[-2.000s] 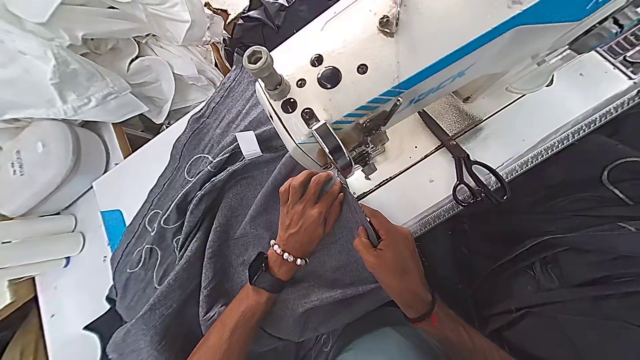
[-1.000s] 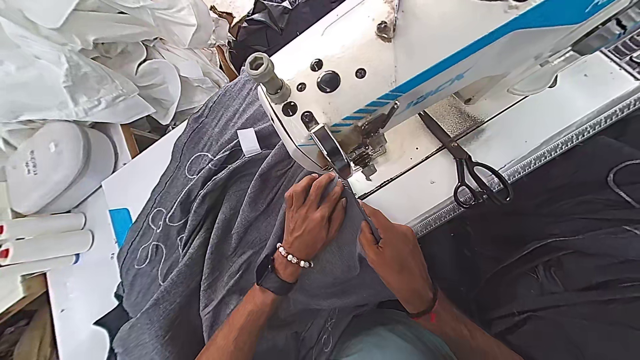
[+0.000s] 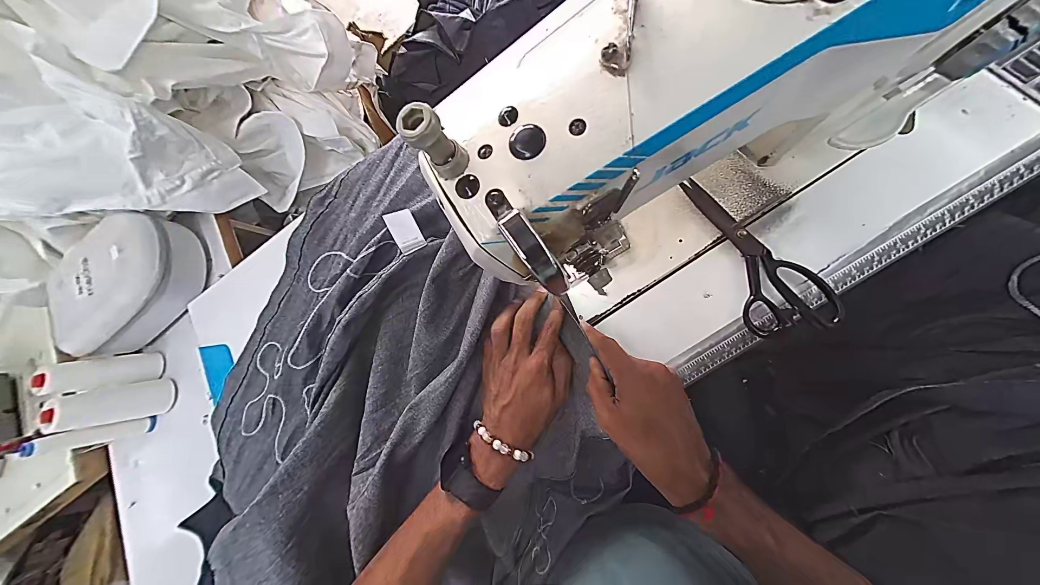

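Note:
Grey fabric (image 3: 390, 349) lies under the needle end of a white and blue Jack sewing machine (image 3: 585, 122) and spreads to the left. My left hand (image 3: 524, 366) rests on it with fingers bent, the fingertips just below the presser foot area. Beside it, my right hand (image 3: 646, 406) pinches the fabric's folded edge between thumb and fingers. The needle is hidden behind the machine's head. A white label (image 3: 404, 231) lies on the fabric, with loose threads near it.
Black-handled scissors (image 3: 760, 268) lie on the machine bed near a ruler strip (image 3: 877, 264). White cloth (image 3: 203, 97) is piled at upper left, above a rounded white object (image 3: 114, 280) and white thread cones (image 3: 106, 405). Dark fabric (image 3: 918, 406) covers the right side.

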